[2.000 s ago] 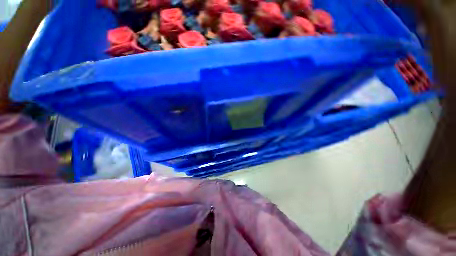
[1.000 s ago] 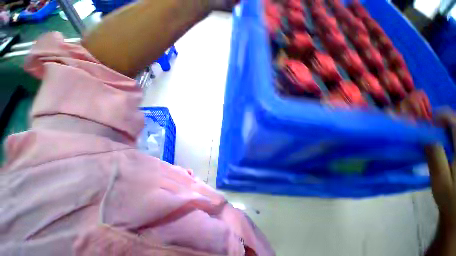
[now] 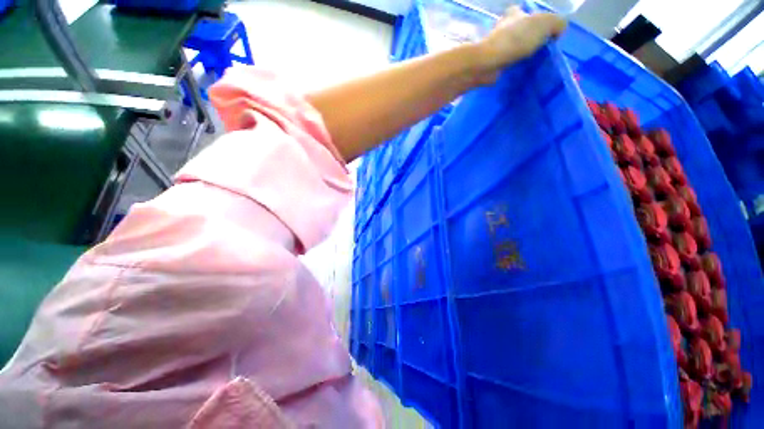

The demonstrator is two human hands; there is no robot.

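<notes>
A blue crate stands on the right of the view, seen from its long side. Rows of red-headed figures fill it. My left arm reaches across from the left, and my left hand is closed over the crate's near rim at its upper corner. The crate sits on top of other blue crates, whose sides show beside it. My right hand is not in view.
Green benches with metal frames are on the left. A blue stool stands on the floor behind. More blue crates are at the far right, near bright windows. The pale floor shows between the bench and the stack.
The view has turned. The crate, held up before, now rests on the stacked crates. My left hand has come into view on its rim, and my right hand has left the picture.
</notes>
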